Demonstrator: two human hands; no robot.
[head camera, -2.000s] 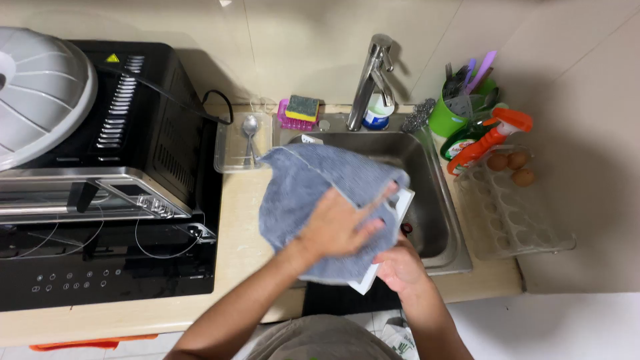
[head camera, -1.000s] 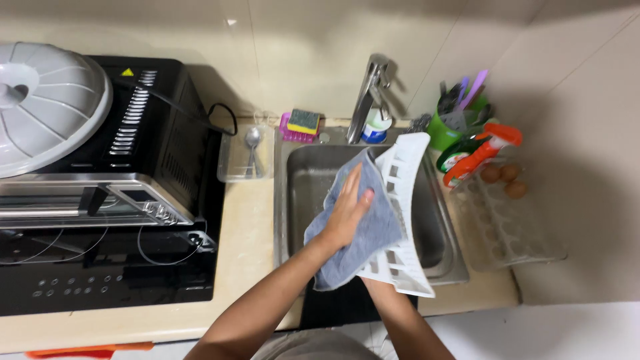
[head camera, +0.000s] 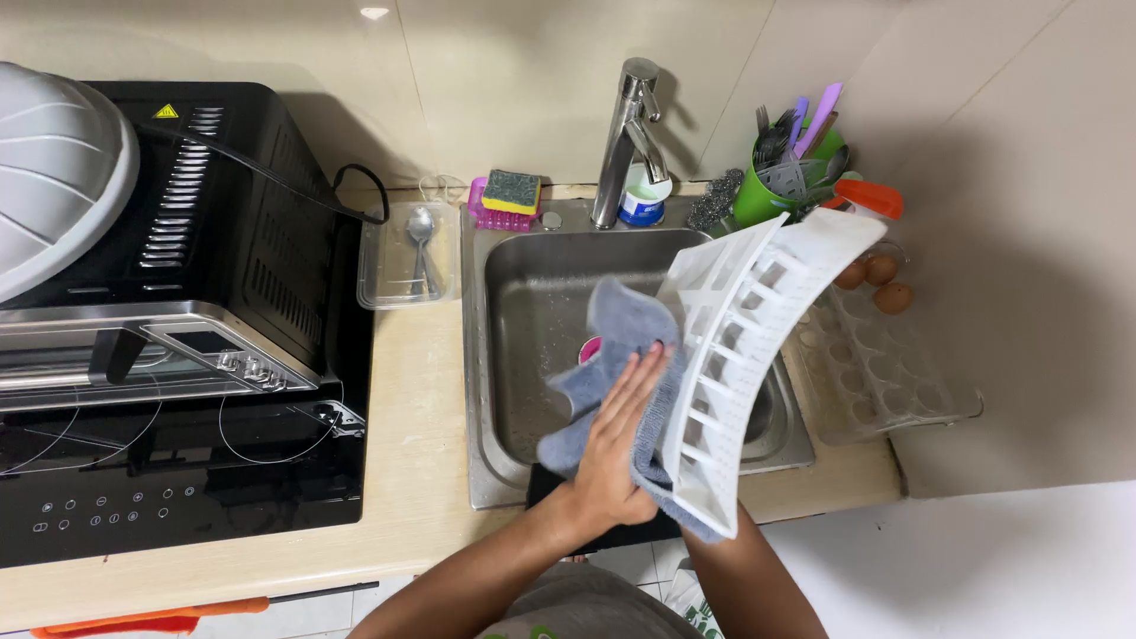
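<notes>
A white slatted plastic rack is held up on edge over the right half of the sink. My left hand presses a blue-grey cloth against the rack's left face, its fingers pointing up and the cloth hanging loose over the basin. The forearm on the right reaches up behind the rack's lower end; the rack hides my right hand and its grip. Below lies the stainless steel sink, with a pink and white round piece showing beside the cloth.
Behind the sink stand the faucet, a sponge and a green utensil holder. An egg tray with several eggs is right. A clear container with spoons, a black toaster oven and a cooktop are left.
The rack, mostly hidden by the cloth at first, now shows its slatted side. The cloth has shifted from the rack's broad front to its left face, with my left hand on it.
</notes>
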